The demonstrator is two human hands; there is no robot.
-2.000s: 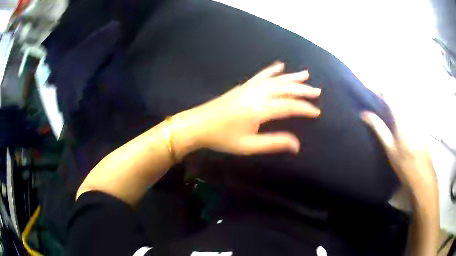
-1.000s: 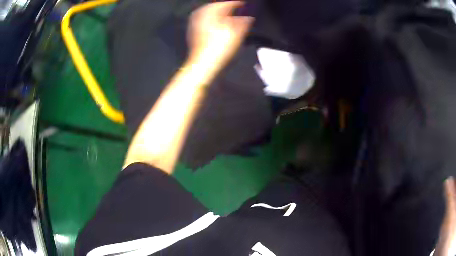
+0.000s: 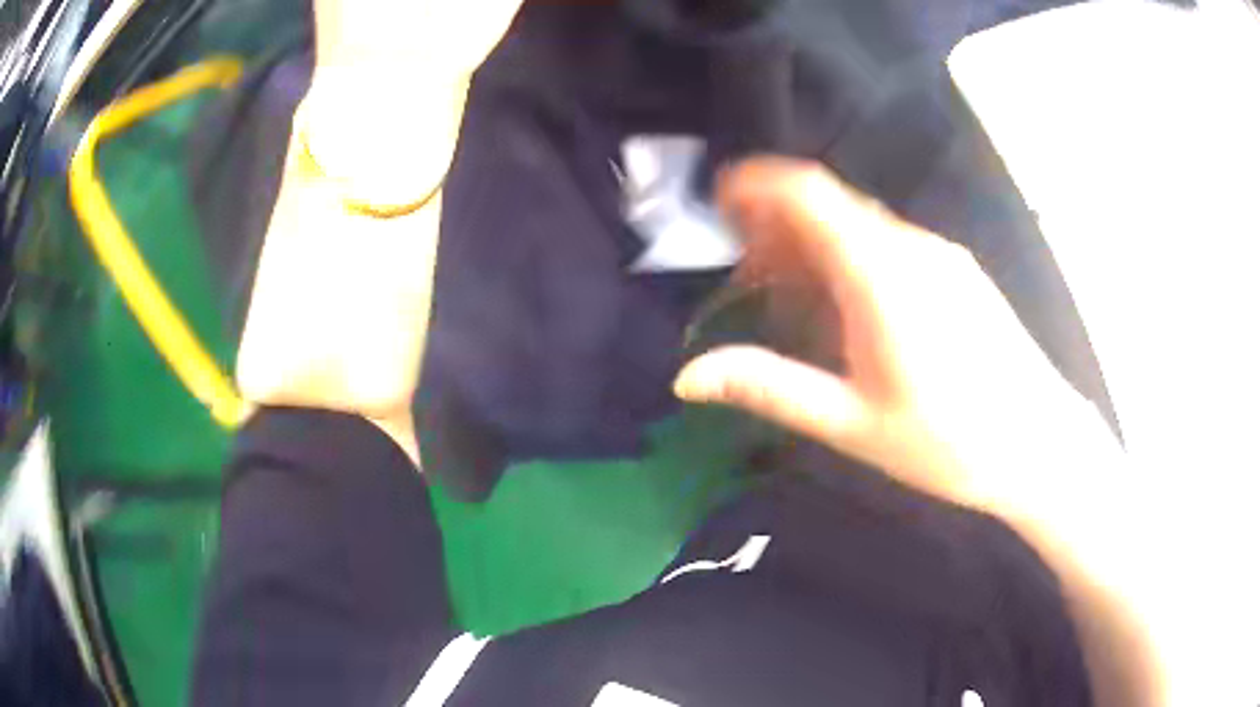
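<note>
Dark garment cloth (image 3: 539,304) hangs in front of me over the green floor, blurred by motion. My left hand (image 3: 408,28) is at the top edge over the cloth; its fingers are cut off by the edge, so its grip is hidden. My right hand (image 3: 857,311) is blurred at the centre right, with thumb and fingers apart and nothing seen between them. A small white piece (image 3: 677,207) shows against the dark cloth just left of my right fingertips; whether they touch is unclear.
A bright white table (image 3: 1147,180) fills the right side, its edge running down beside my right forearm. A bent yellow bar (image 3: 145,283) stands at the left over the green floor (image 3: 567,539). Blurred metal parts lie along the far left edge.
The view has tipped from the white table to the floor. My left hand has moved up to the top edge. My right hand has come inward from the right edge towards the white piece.
</note>
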